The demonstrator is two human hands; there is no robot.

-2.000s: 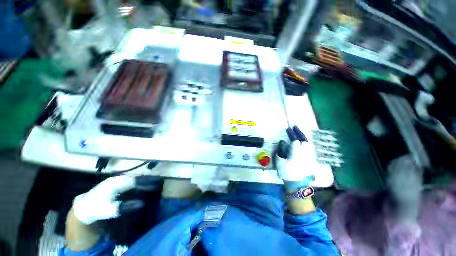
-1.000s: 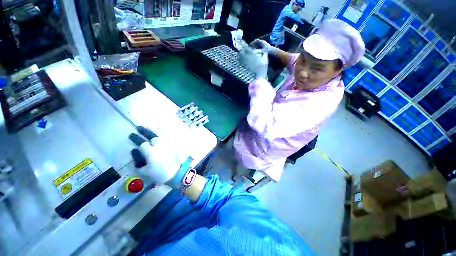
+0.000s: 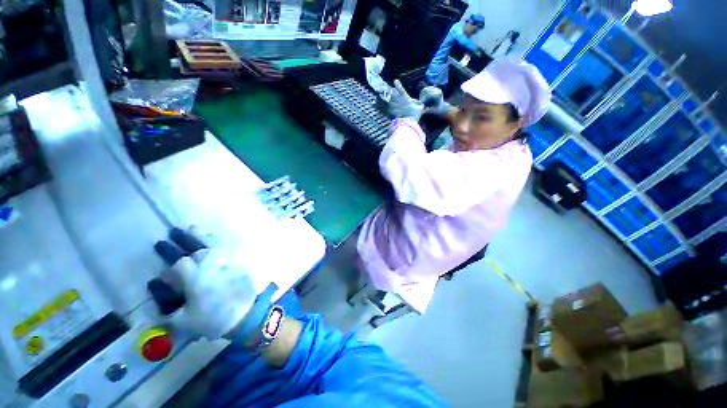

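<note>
My right hand [image 3: 209, 288], in a white glove with dark fingertips, rests at the right edge of the pale machine table [image 3: 88, 231], beside the red emergency stop [image 3: 156, 345]. Its fingers are a little apart and I see nothing in it. My left hand is out of the picture. White strip parts [image 3: 285, 198] lie in a row on the right-hand bench [image 3: 231, 215]. The right-hand fixture [image 3: 17, 155], dark red-brown, is cut off by the left edge of the picture.
A person in pink [image 3: 454, 175] sits at the right, gloved hands over a black tray [image 3: 355, 107] of parts. A black box [image 3: 163, 137] stands behind the bench. Brown frames [image 3: 207, 56] lie on the green mat [image 3: 263, 131]. Cardboard boxes [image 3: 590, 315] stand on the floor at right.
The view has swung right from the machine table to the neighbouring bench and person. My left hand has left the picture. My right hand stays by the emergency stop.
</note>
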